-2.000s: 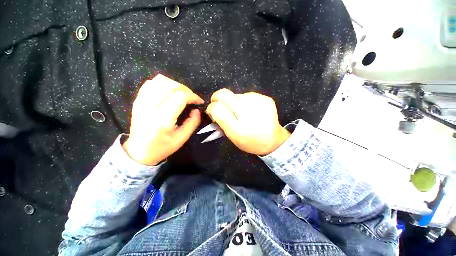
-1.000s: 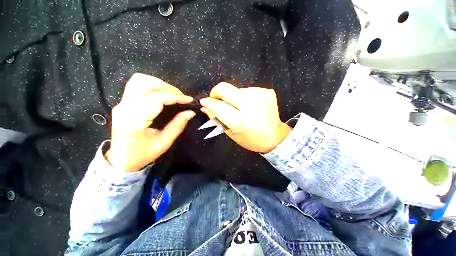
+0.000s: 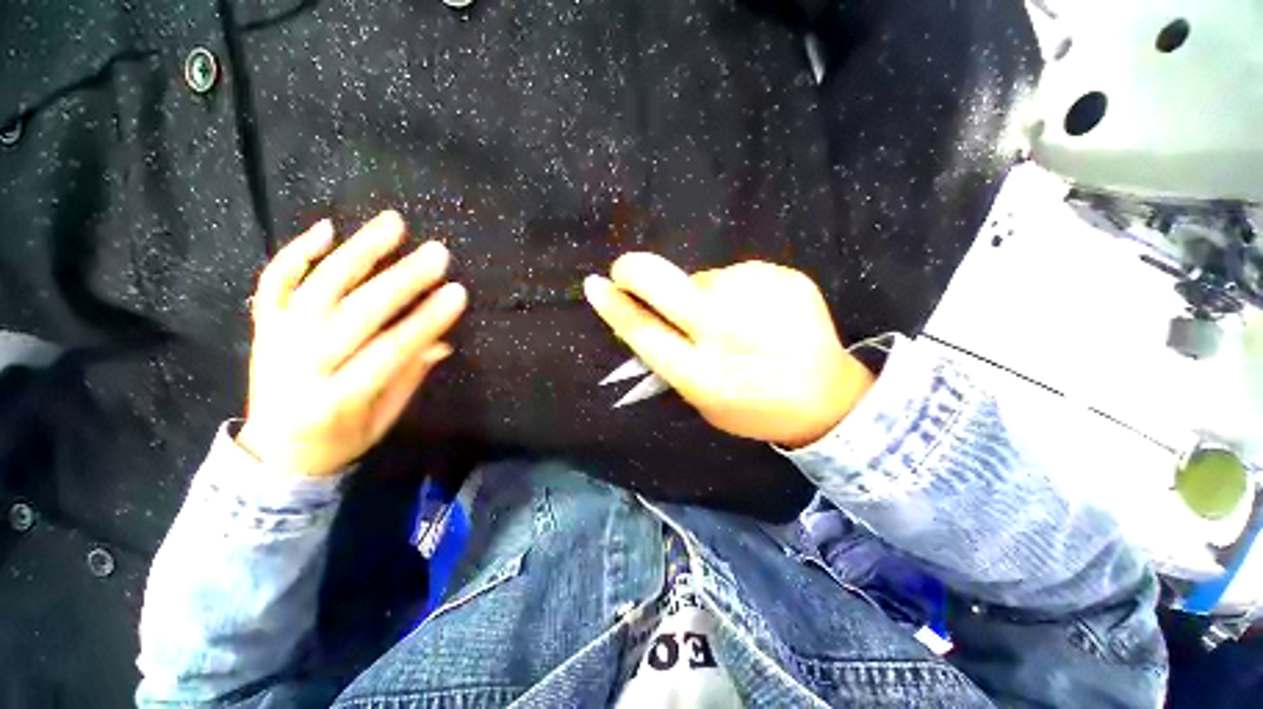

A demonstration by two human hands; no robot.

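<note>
The black jacket with light flecks (image 3: 554, 153) lies spread in front of me, its front edge over my lap. A faint seam or hem edge (image 3: 526, 306) runs across it between my hands. My left hand (image 3: 346, 346) is at the left, fingers apart and empty, over the cloth. My right hand (image 3: 727, 339) is right of centre, thumb and forefinger close together near the cloth. It holds the thread snips (image 3: 640, 385); only two pointed silver blades show below the palm. Whether a thread is between its fingertips cannot be told.
The white sewing machine head (image 3: 1163, 104) stands at the upper right, above the white machine bed (image 3: 1025, 298). A yellow-green round object (image 3: 1212, 481) sits at the right. A round button (image 3: 201, 69) shows at the upper left. Blue denim sleeves cover my forearms.
My left hand has let go of the dark edge, opened and moved left. My right hand has moved slightly right with the snips. The cloth between them now lies flatter.
</note>
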